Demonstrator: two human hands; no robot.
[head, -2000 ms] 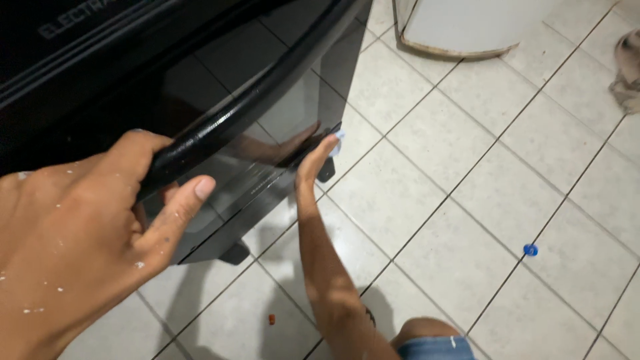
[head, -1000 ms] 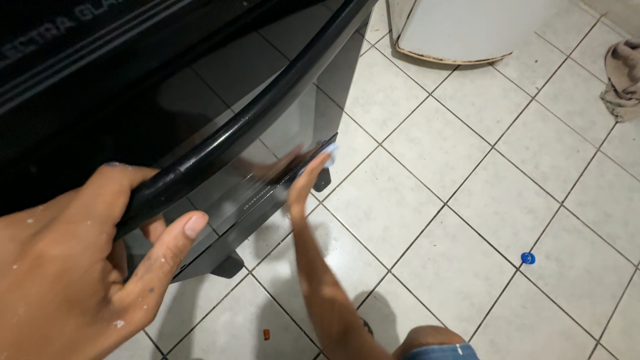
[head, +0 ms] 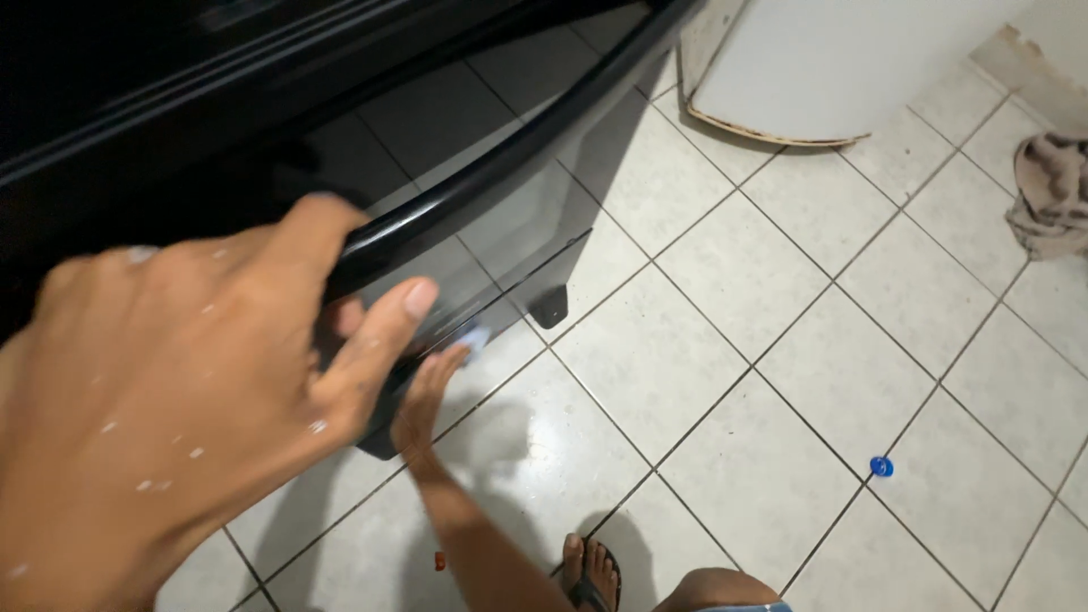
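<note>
My left hand (head: 195, 357), large in the foreground at left and flecked with white bits, grips the end of the black curved handle (head: 476, 178) on a glossy black oven door. Lower down, my right hand (head: 429, 395) lies against the bottom front panel of the black stove (head: 510, 293). A small pale-blue cloth or sponge (head: 473, 342) shows at its fingertips, slightly blurred; the rest of it is hidden. The door glass reflects the floor tiles.
White floor tiles (head: 714, 289) surround the stove's black feet (head: 548, 306). A white cabinet or appliance (head: 799, 68) with a worn base stands behind. A blue cap (head: 881, 467), a small reddish piece (head: 439, 561) and a crumpled patterned cloth (head: 1052, 195) lie about. A sandaled foot (head: 591, 569) is below.
My right hand has moved down and left along the stove's lower panel with the pale-blue item, away from the right corner. My left hand has stayed on the handle.
</note>
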